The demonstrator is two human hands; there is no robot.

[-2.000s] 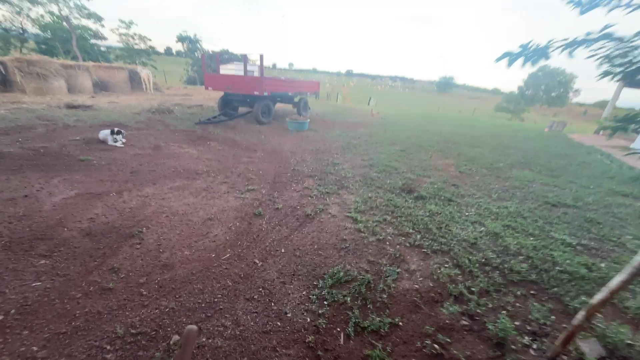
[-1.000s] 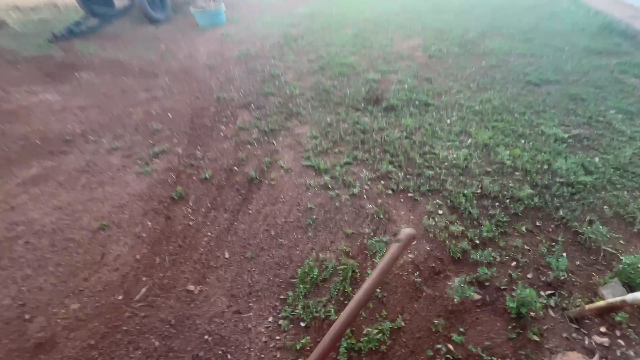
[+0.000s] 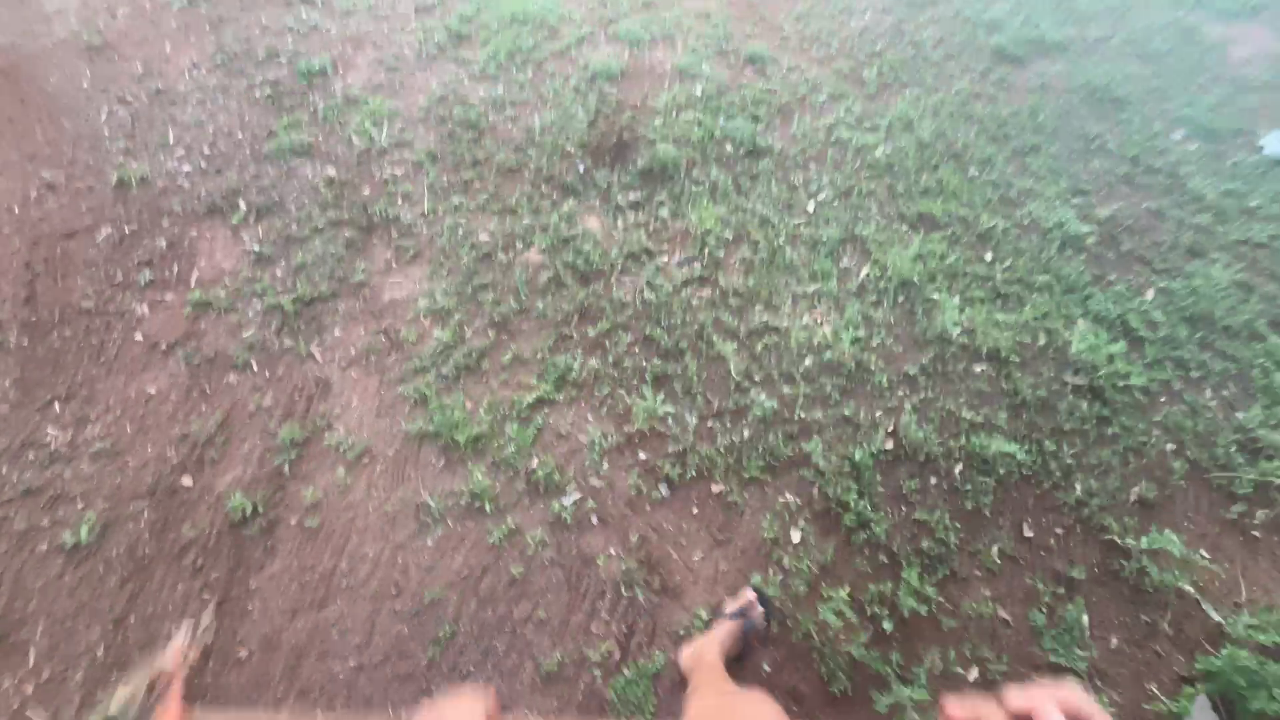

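At the bottom edge, a blurred strip that looks like a wooden handle [image 3: 300, 713] runs into my left hand [image 3: 457, 703], which appears closed around it. Its left end meets a blurred tan and orange piece [image 3: 160, 675] whose kind I cannot tell. Farther right, my right hand [image 3: 1025, 700] shows only its knuckles and fingers, cut off by the frame; whatever it holds is hidden. Between the hands, a foot in a dark sandal [image 3: 742, 618] stands on the soil.
Reddish bare soil [image 3: 130, 450] lies to the left. Patchy low grass and weeds [image 3: 850, 300] cover the middle and right, with scattered dry leaves. A small pale object [image 3: 1270, 143] sits at the right edge.
The view has tilted down from the yard to the ground. Both hands and a foot have come into sight; a wooden handle stood up slanting at lower centre one second ago.
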